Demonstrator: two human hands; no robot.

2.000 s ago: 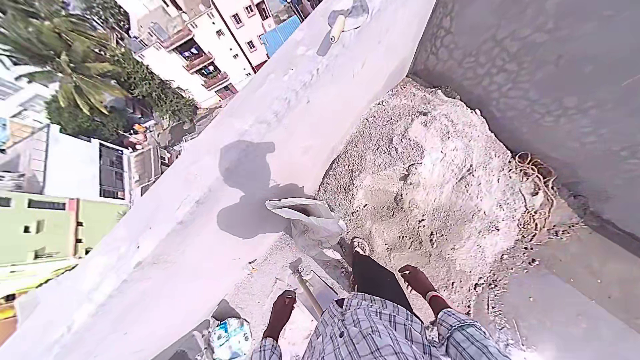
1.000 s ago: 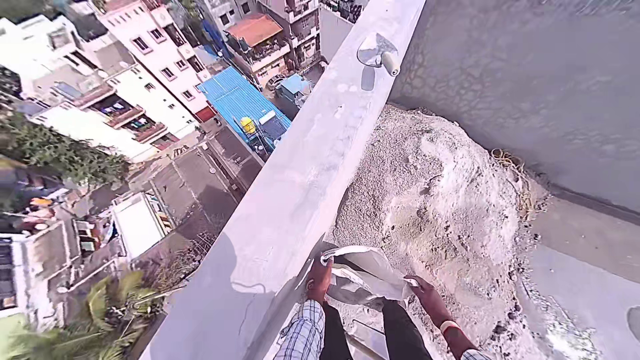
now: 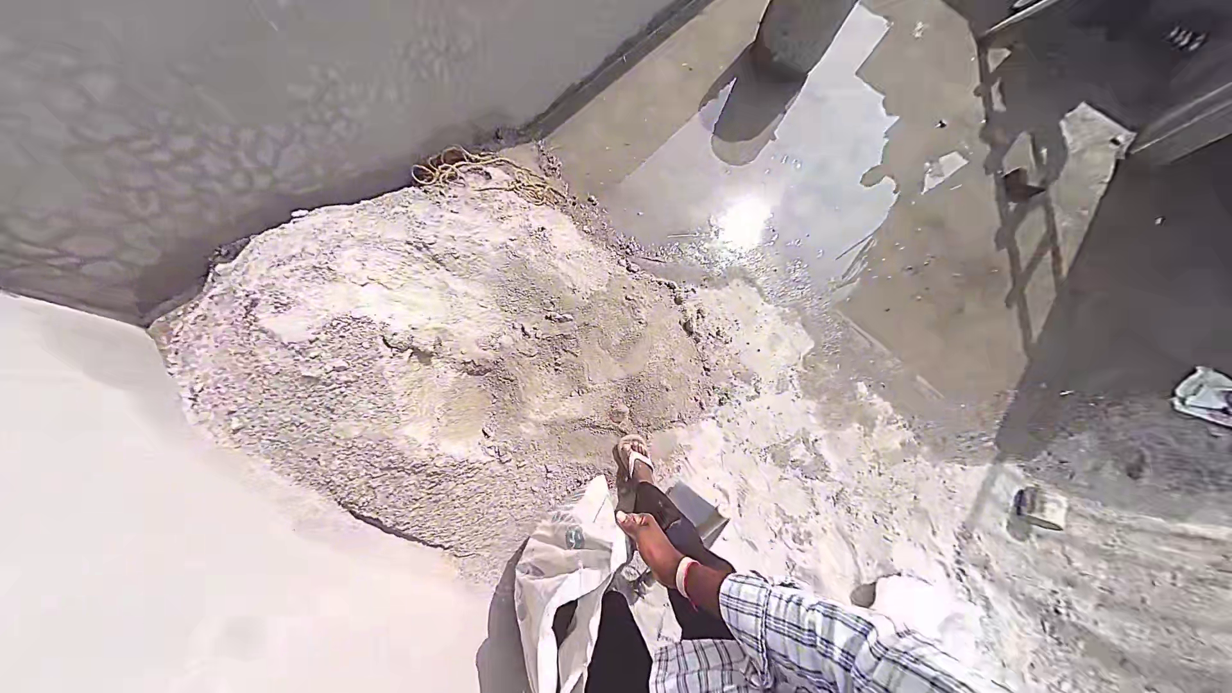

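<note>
My right hand (image 3: 654,547), with a red and white band at the wrist, is at the lower middle beside the edge of a white woven sack (image 3: 568,568). Its fingers are bunched at the sack's rim; whether they grip it is too small to tell. The sack hangs in front of my legs, over the near side of a large heap of grey sand (image 3: 452,356). My left hand is out of view. My sandalled foot (image 3: 632,457) stands at the heap's lower edge.
A smooth parapet wall (image 3: 241,539) runs along the left, and a grey plastered wall (image 3: 241,106) stands behind the heap. Coiled rope (image 3: 491,175) lies at the heap's far edge. Wet floor with a puddle (image 3: 789,202) spreads beyond, near a round pillar (image 3: 804,34). A small block (image 3: 1041,507) lies at right.
The view has swung strongly to the right, away from the buildings. One second ago both hands were at the open mouth of the sack; now only my right hand shows beside it.
</note>
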